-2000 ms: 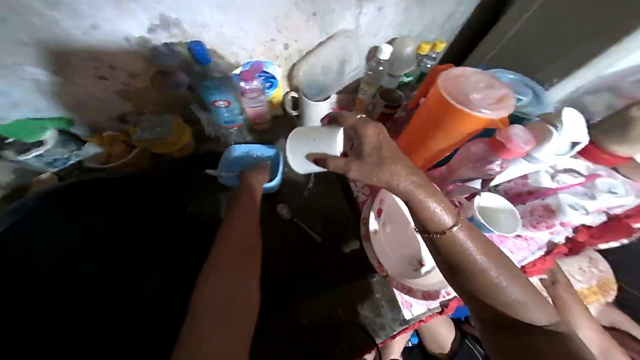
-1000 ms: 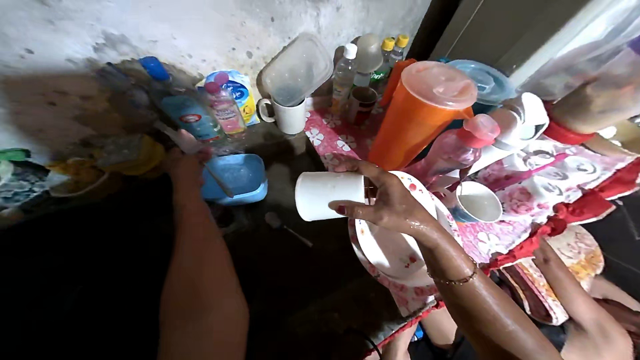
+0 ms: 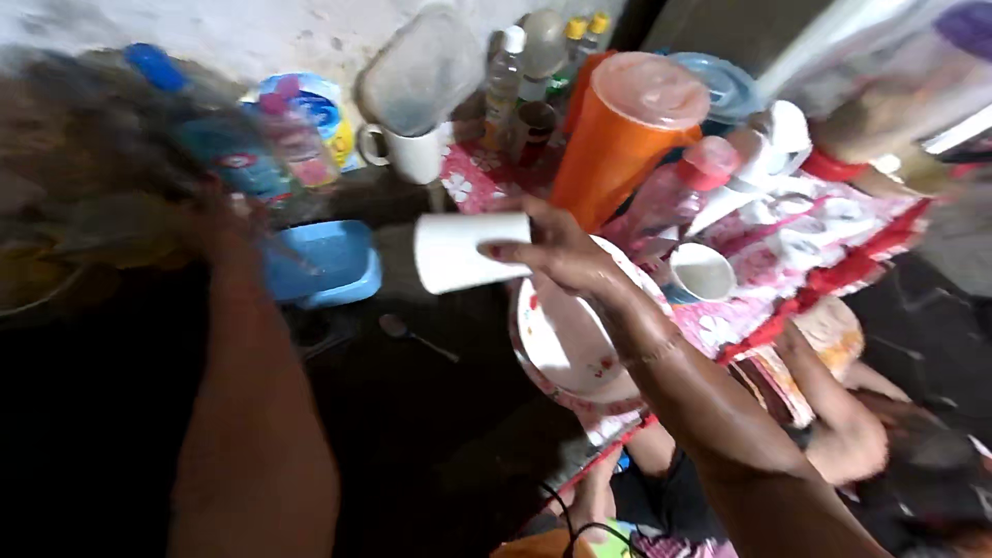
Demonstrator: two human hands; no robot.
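A white cup [image 3: 465,252] lies on its side in the grip of my right hand [image 3: 562,248], above the dark counter and left of a white plate with a patterned rim [image 3: 566,333]. My left hand [image 3: 229,213] is blurred, at the back left beside a light blue plastic tub [image 3: 333,260]; whether it holds anything cannot be made out. Water and a utensil seem to be in the tub. A metal spoon [image 3: 418,337] rests on the counter between the tub and the plate.
Behind stand a white mug [image 3: 416,155], a clear plastic container [image 3: 426,74], bottles [image 3: 504,85] and an orange pitcher [image 3: 620,139]. A white cup [image 3: 701,271] stands on the pink cloth [image 3: 701,329]. Another person's arm [image 3: 825,380] is at the right.
My left hand has left the blue tub, where it was two seconds ago, and moved to the back left. My right hand still holds the white cup.
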